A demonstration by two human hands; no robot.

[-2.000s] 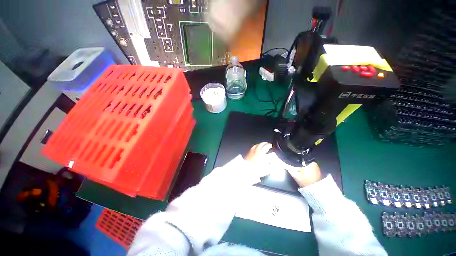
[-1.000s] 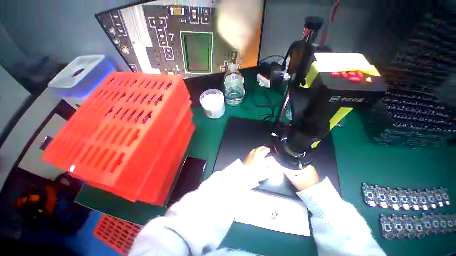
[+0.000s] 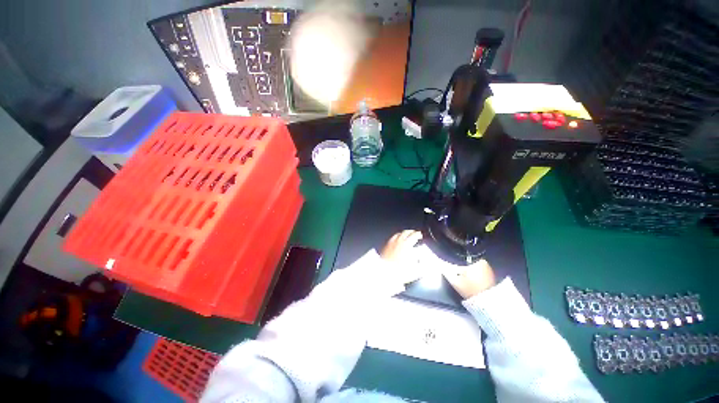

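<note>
The black microscope (image 3: 512, 157) stands over the black mat (image 3: 370, 216), with bright light below its lens. My left hand (image 3: 404, 250) and my right hand (image 3: 473, 277) are close together under the lens, fingers curled inward. What they hold is washed out by glare and cannot be made out. The monitor (image 3: 260, 59) at the back shows a magnified circuit board with a blurred pale shape over its chip area. A white printed paper sheet (image 3: 418, 327) lies at the mat's front edge, partly beside my forearms.
Red plastic trays (image 3: 197, 205) are stacked at left, with a dark phone (image 3: 293, 279) beside them. A white-filled cup (image 3: 332, 163) and a clear bottle (image 3: 366, 135) stand behind the mat. Two module rows (image 3: 635, 308) lie at right, before tall black trays (image 3: 646, 173).
The pale blurred shape on the monitor has moved left and down, over the chip area. My hands stay under the lens with little visible movement. The view has shifted slightly.
</note>
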